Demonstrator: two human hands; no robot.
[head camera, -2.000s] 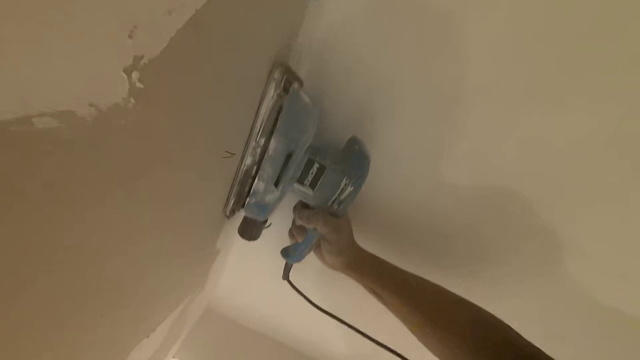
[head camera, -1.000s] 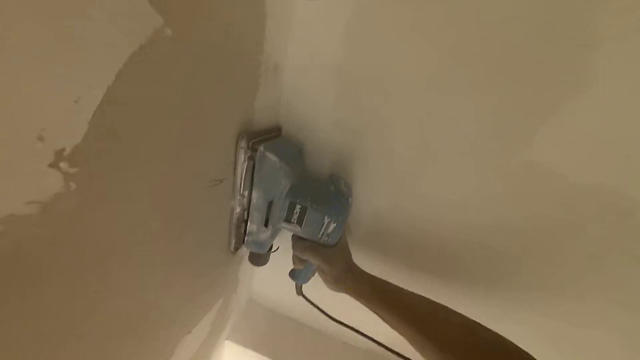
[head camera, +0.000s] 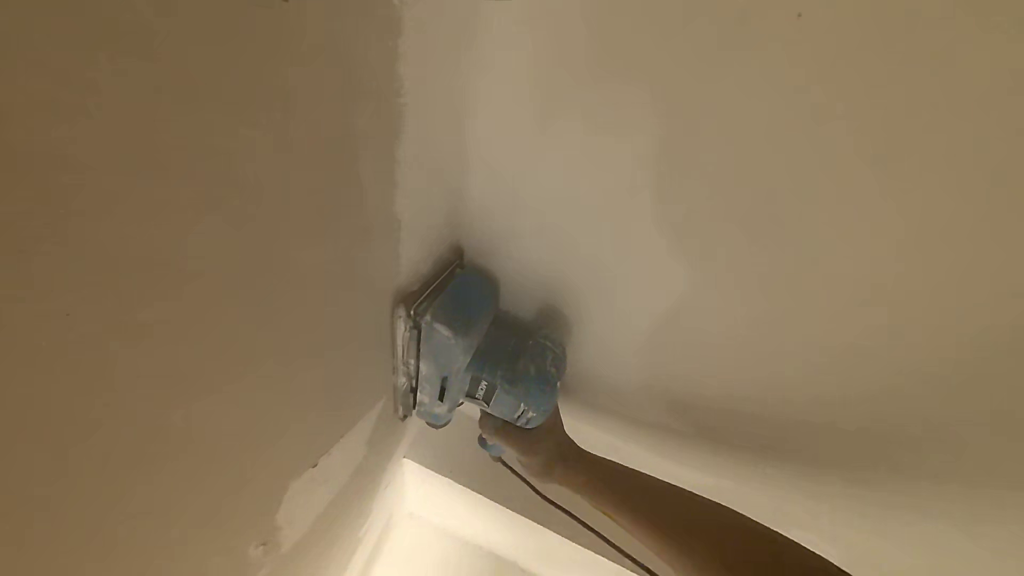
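My right hand (head camera: 532, 444) is closed around the handle of a blue electric sheet sander (head camera: 480, 360) dusted with white. The sander is tilted, with its flat pad at the left, facing the darker plastered surface (head camera: 240, 280) and close to the corner line. Its far end is near the paler plastered surface (head camera: 720, 240). Whether the pad touches the plaster all along, I cannot tell. A dark power cord (head camera: 572, 512) runs from the handle down to the lower right. My left hand is out of view.
The two plastered surfaces meet at a corner that runs down above the sander. Below the sander is a brightly lit recess with a pale edge (head camera: 480, 500). A lighter rough-edged patch (head camera: 320, 488) lies at the lower left.
The view has shifted considerably, and more of the bright recess shows. The sander has turned, its pad angled differently from before. My right hand has kept its hold on it.
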